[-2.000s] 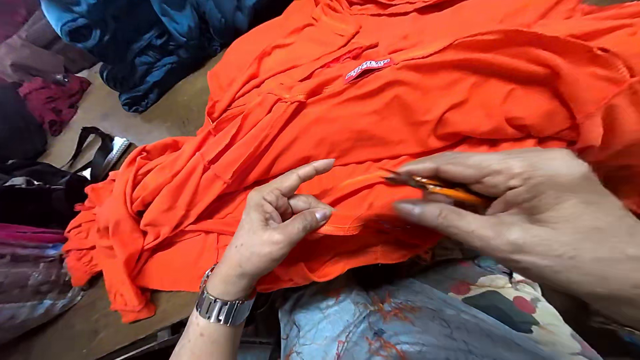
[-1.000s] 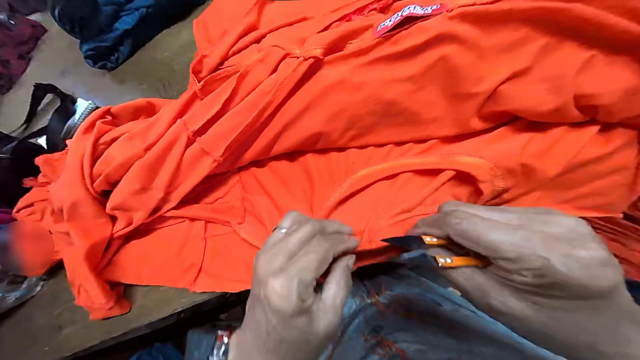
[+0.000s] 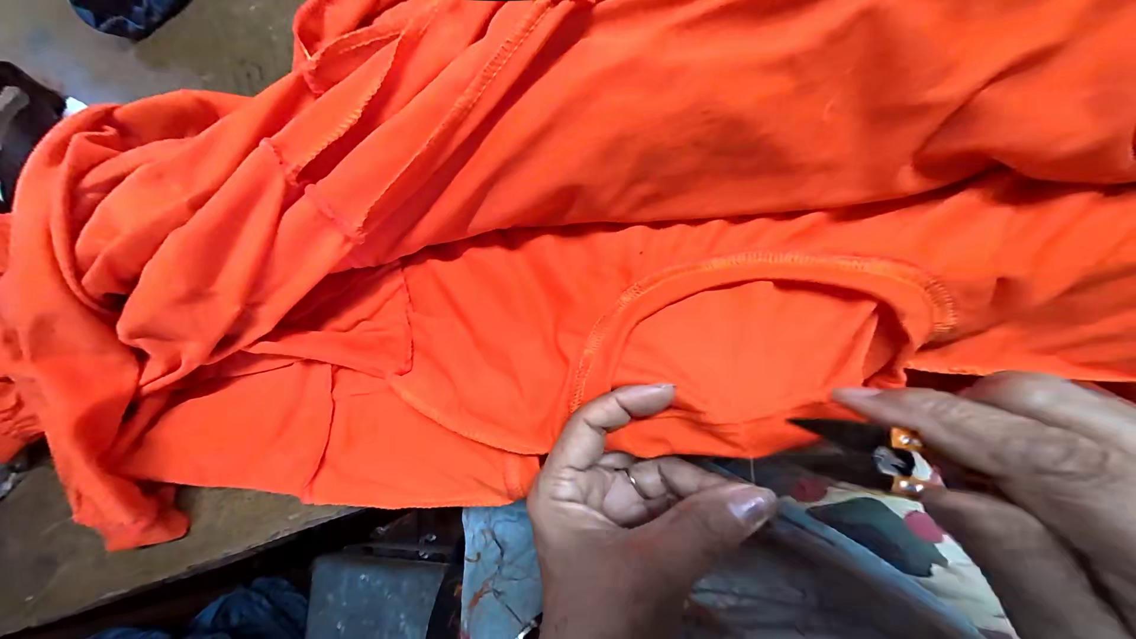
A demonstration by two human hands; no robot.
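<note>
An orange knit garment (image 3: pixel 728 142) lies bunched and folded across the view, with overlocked seams and a curved stitched neckline or opening (image 3: pixel 763 262). At the lower edge of that curve is my left hand (image 3: pixel 630 497), its thumb and index finger spread apart and a ring on one finger. A short loose thread hangs from the cloth edge above the thumb. In my right hand (image 3: pixel 1029 479) are small thread snips (image 3: pixel 896 453) with dark blades and orange parts, their tips at the garment's edge.
A worn brown table (image 3: pixel 204 532) shows under the cloth. Dark blue fabric (image 3: pixel 129 13) lies at its upper left, with black items at the left edge. Below the table edge are a grey metal box (image 3: pixel 377 595), blue cloth with orange thread scraps, and patterned fabric (image 3: pixel 887 532).
My left thumb and index finger have parted from their closed position at the cloth edge. The view has moved closer to the garment. The snips remain in my right hand.
</note>
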